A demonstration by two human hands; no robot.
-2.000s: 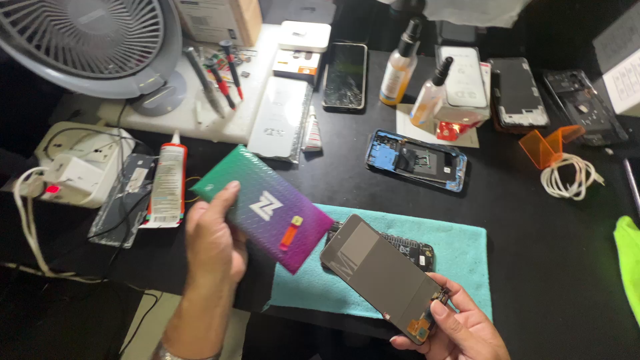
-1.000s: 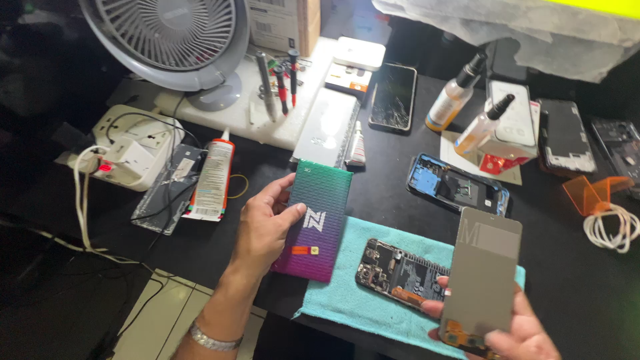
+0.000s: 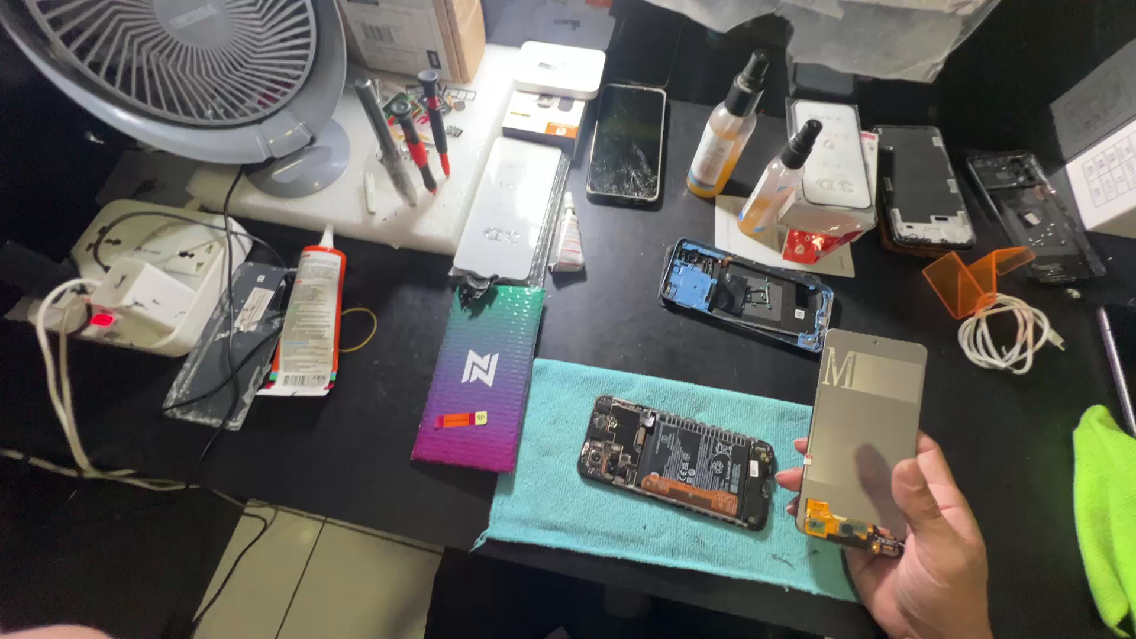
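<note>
My right hand holds a phone display panel upright by its edges, its grey back and orange flex cable facing me, over the right edge of a turquoise cloth. On the cloth lies an opened phone body with its battery and boards bare. A green-to-purple padded pouch marked with a white N-like sign lies left of the phone, partly over the cloth's edge. Of my left hand nothing sure shows; a blurred bit of skin is at the bottom left corner.
Behind the cloth lies a blue-framed opened phone. Spray bottles, a cracked phone and a glue tube stand or lie farther back. At left are a fan, screwdrivers, a red-and-white tube and a power strip with cables.
My left hand has let go of the padded pouch, which now lies on the table, and has withdrawn. My right hand still holds the display panel, now clear of the phone body it partly covered earlier.
</note>
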